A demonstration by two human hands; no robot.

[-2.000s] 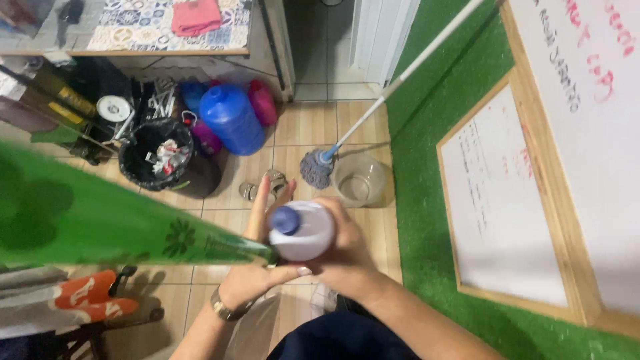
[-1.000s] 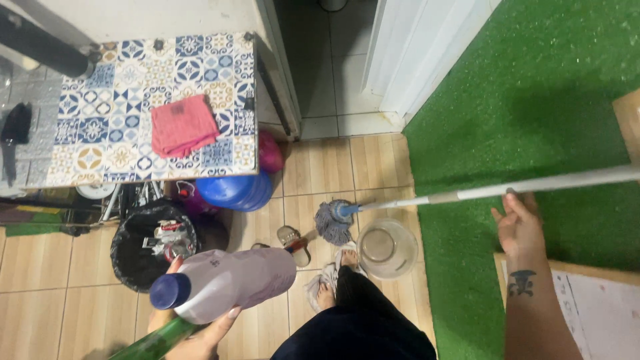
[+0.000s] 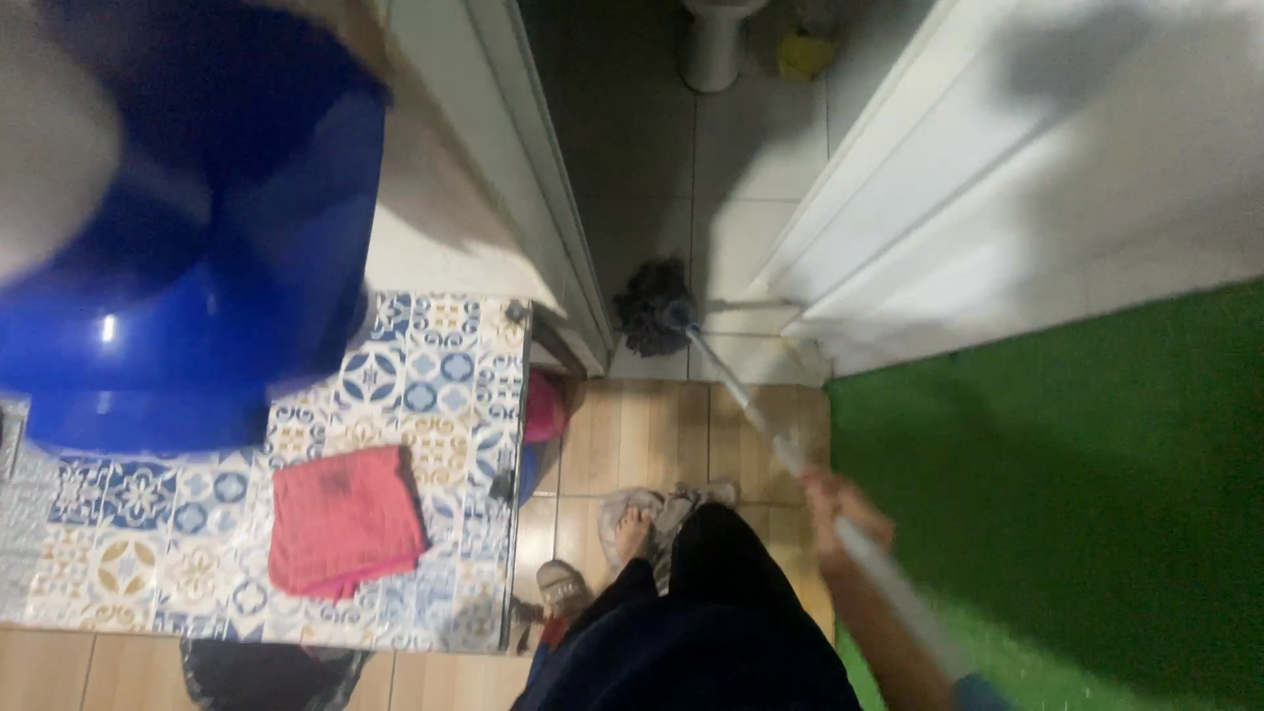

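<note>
My right hand (image 3: pixel 847 513) grips the pale handle of a string mop (image 3: pixel 736 390), low at the right of my body. The mop's grey head (image 3: pixel 654 306) rests on the light tiles at the doorway. My left hand does not show in this view. A large blue plastic object (image 3: pixel 197 296), blurred and close to the camera, fills the upper left. Below it a folded pink cloth (image 3: pixel 346 521) lies on a table with a patterned tile top (image 3: pixel 197 568). A bare foot (image 3: pixel 633 536) stands on a greyish cloth (image 3: pixel 617 509) on the floor.
The doorway has a white frame (image 3: pixel 568 227) on the left and a white door (image 3: pixel 948 188) on the right. A toilet base (image 3: pixel 710 49) stands inside. Green turf-like covering (image 3: pixel 1047 464) is at right. A sandal (image 3: pixel 564 590) and a black-lined bin (image 3: pixel 272 676) are near the table.
My right hand has taken hold of the mop handle. The mop head has moved from the wood-look floor beside the clear bucket to the doorway tiles. The bottle and my left hand have left view.
</note>
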